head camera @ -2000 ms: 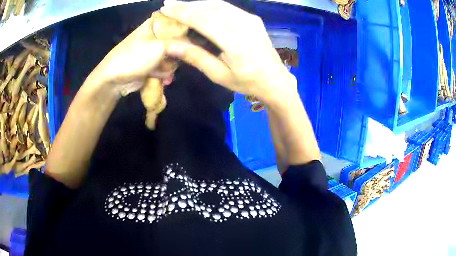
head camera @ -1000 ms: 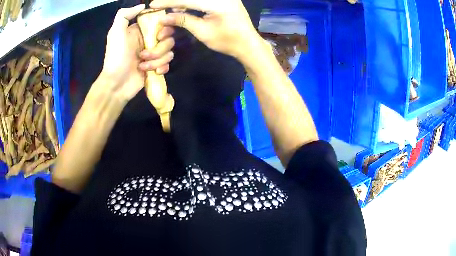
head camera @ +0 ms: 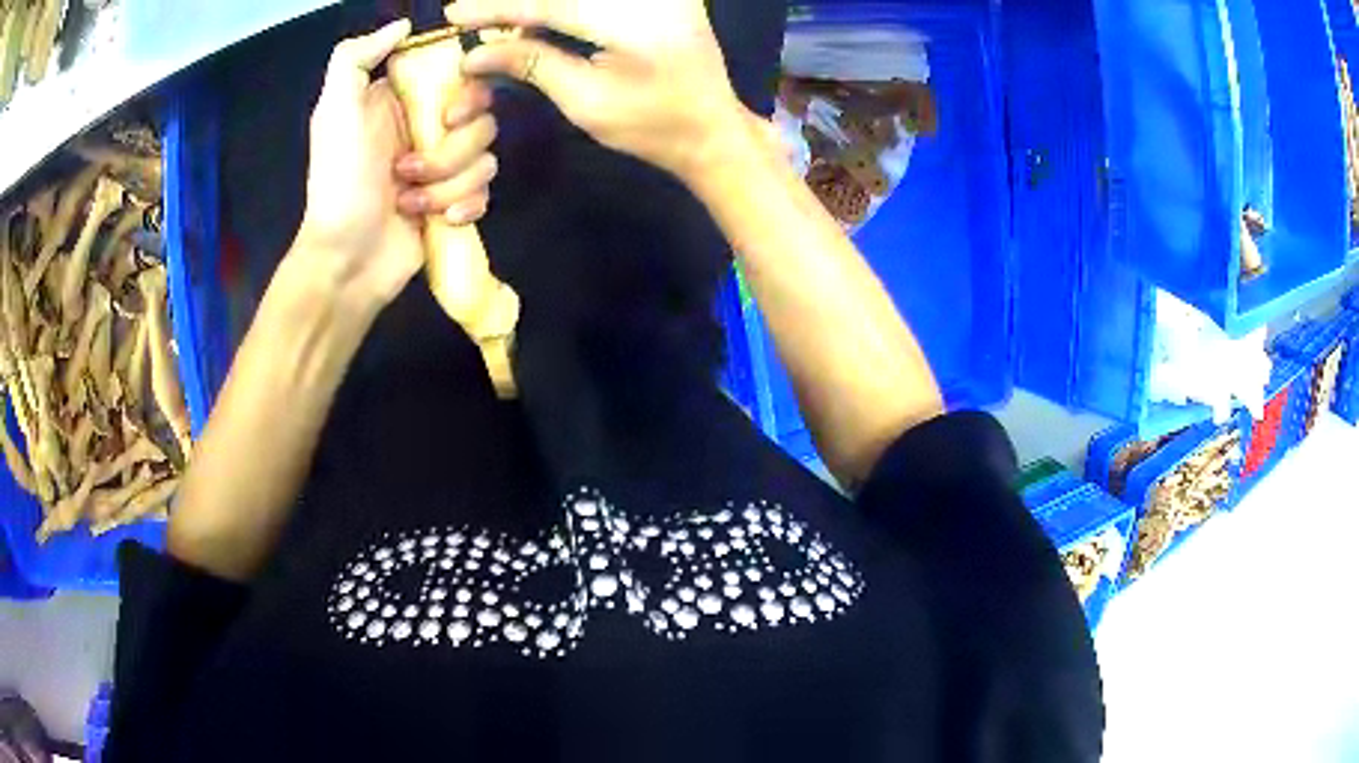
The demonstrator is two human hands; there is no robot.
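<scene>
My left hand [head camera: 365,179] is closed around a tan leg piece [head camera: 455,268], whose narrow knobbed end points down in front of my black top. A thin flat piece, seen edge-on and looking like a sole piece [head camera: 425,38], lies across the leg's wide upper end. My right hand [head camera: 611,75] pinches the flat piece's right side between thumb and fingers, beside the leg's top. The top of my right hand is cut off by the frame's upper edge.
A blue bin at left holds loose leg pieces [head camera: 90,343]. A pale tabletop edge [head camera: 90,90] crosses the upper left. A blue bin at right holds brown flat parts [head camera: 842,142] and white plastic. Parts crates [head camera: 1185,499] stand at far right.
The hands came down and apart from their overlapped position, showing the leg piece. In the last second the leg piece shifted slightly left, still in my left hand.
</scene>
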